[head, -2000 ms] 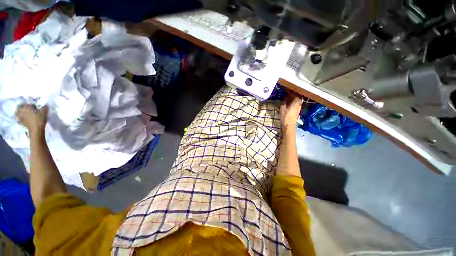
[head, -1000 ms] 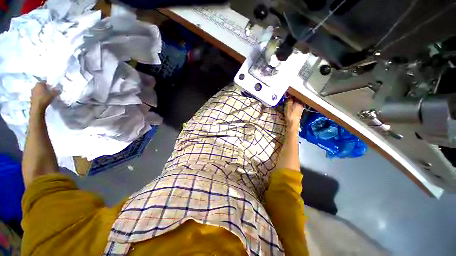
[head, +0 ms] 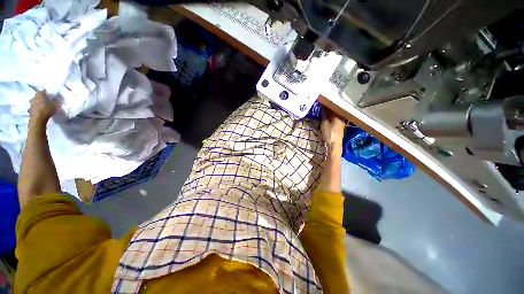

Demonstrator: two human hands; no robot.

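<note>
My left hand (head: 43, 107) is at the left, on the heap of white garment pieces (head: 97, 86); its fingertips go into the cloth and I cannot tell if they grip a piece. My right hand (head: 332, 123) is under the front edge of the machine table (head: 368, 129), its fingers hidden by the edge and plate. The pale metal plate (head: 284, 95) with dark round holes shows with no cloth on it. The presser foot area (head: 301, 60) is just above it, below the dark sewing machine head (head: 368, 28).
The checked lap cloth (head: 253, 161) covers my lap below the plate. A blue lattice crate (head: 135, 172) with brown cardboard is under the white heap. A blue plastic bag (head: 376, 155) lies below the table edge. A shiny metal cylinder (head: 488, 123) is at the right. Something blue is at the left rim.
My left hand has moved up across the white heap from its lower place two seconds ago. My right hand stays under the table edge. The view has shifted slightly.
</note>
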